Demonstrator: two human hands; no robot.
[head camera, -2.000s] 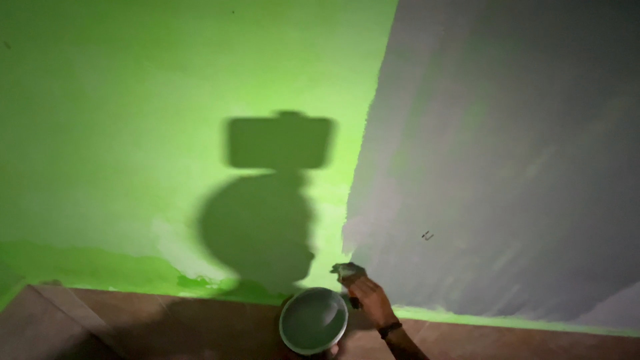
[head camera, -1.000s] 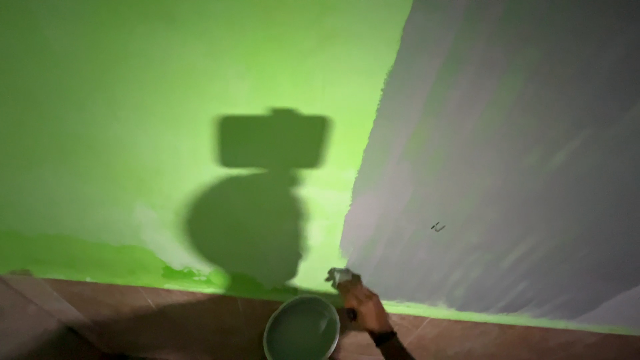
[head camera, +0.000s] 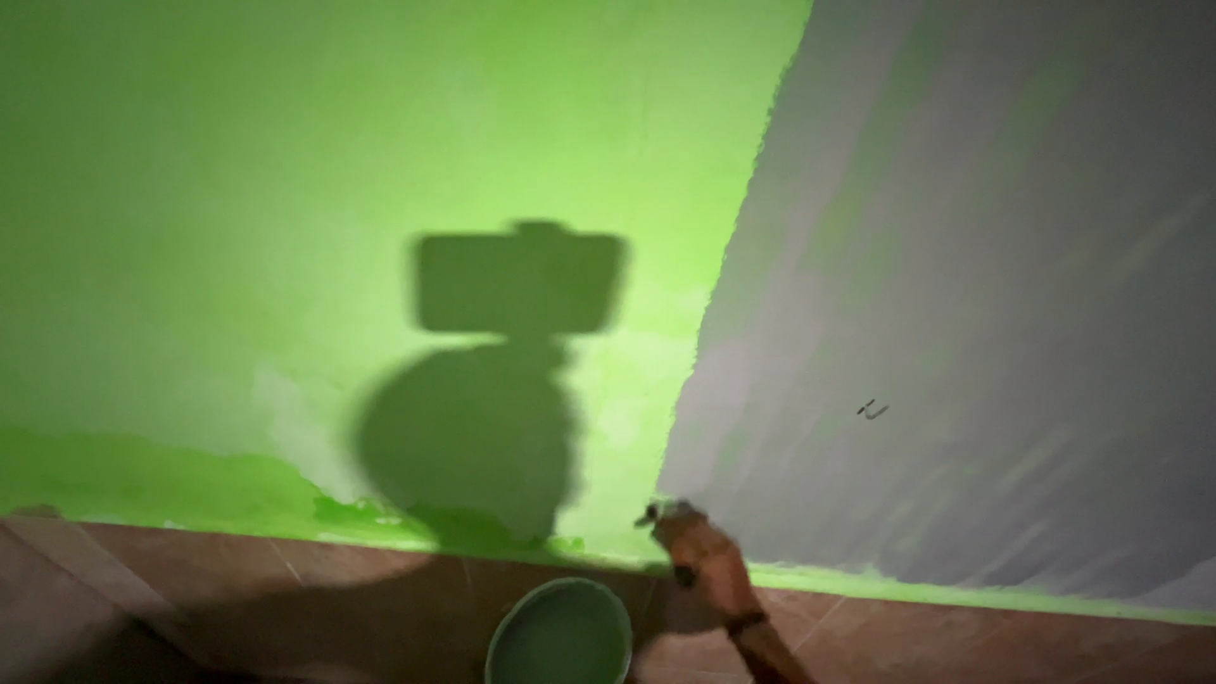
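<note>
My right hand (head camera: 708, 560), with a dark band at the wrist, is closed around a small paint-smeared tool (head camera: 665, 513), probably a brush; blur hides its exact kind. The tool is at the lower end of the ragged edge between the green wall (head camera: 237, 190) and its grey painted area (head camera: 950, 332). To the left of this hand, a round tub (head camera: 560, 636) shows grey-green contents and is cut off by the lower frame edge. My left hand is out of view.
Reddish-brown floor tiles (head camera: 380, 598) run along the foot of the wall. A head-shaped shadow topped by a rectangular one falls on the green part. Small dark marks (head camera: 872, 409) show on the grey part.
The tub has shifted left and lower in view, away from my right hand. Fingers seen under its rim two seconds ago are out of sight. My right hand still grips the tool near the paint edge.
</note>
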